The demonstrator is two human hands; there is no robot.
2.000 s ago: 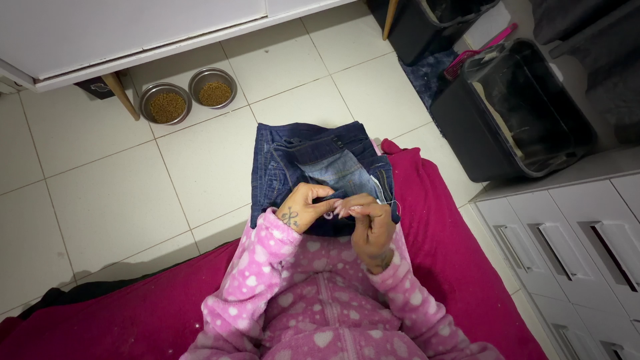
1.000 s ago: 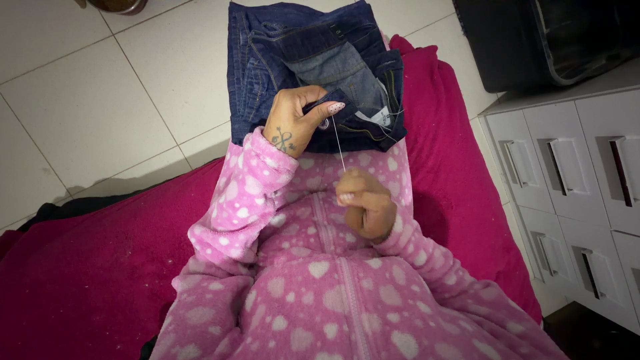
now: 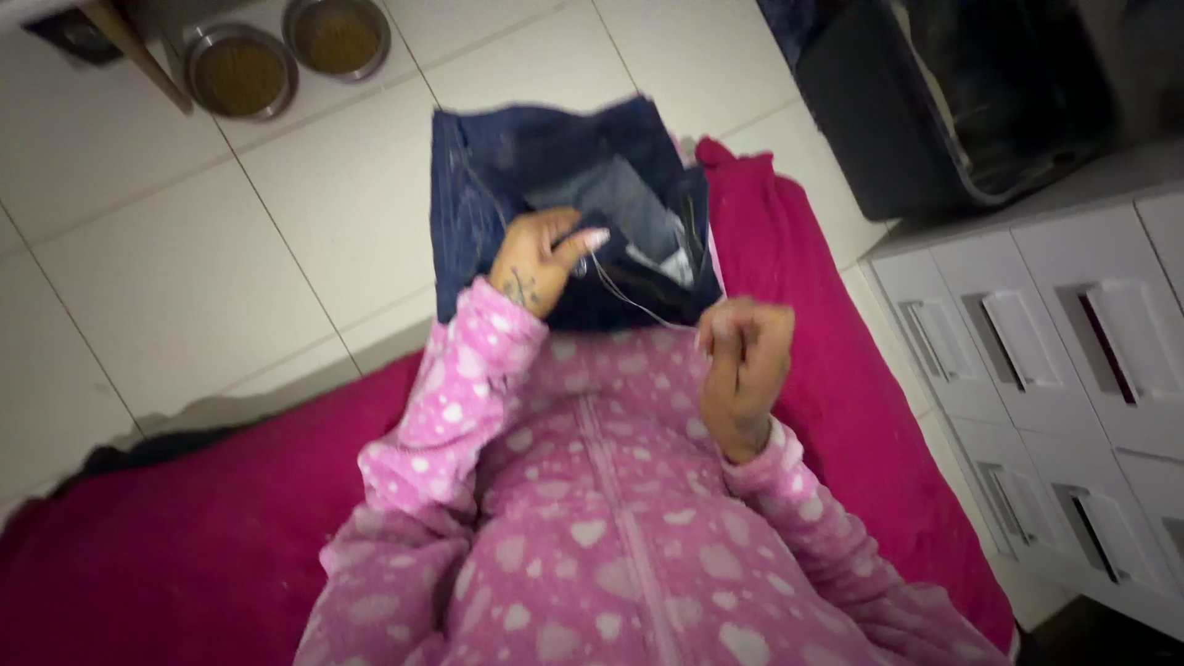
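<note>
Dark blue denim jeans [image 3: 481, 166] lie folded across my lap, the waistband opened toward me. Thumb and fingers of my left hand [image 3: 546, 254] pinch the denim near the waistband, beside a small round metal button [image 3: 581, 267]. From that spot a thin white thread [image 3: 638, 303] runs in a slack curve to my right hand [image 3: 745, 356]. That hand is raised just right of the jeans, fingers curled, and is blurred; the thread ends at its fingertips. Whether a needle is between them cannot be made out. A pale label [image 3: 675, 264] shows inside the jeans.
I sit on a seat with a magenta cover [image 3: 851, 398]. Two metal bowls [image 3: 240, 72] [image 3: 337, 37] of dry pet food stand on the tiled floor at upper left. At right are a white drawer unit [image 3: 1008, 342] and a black plastic container [image 3: 962, 111].
My right hand has moved from beside my left hand, down toward my chest, then out to the right. The thread, taut one second ago, now hangs slack. My left hand still pinches the denim.
</note>
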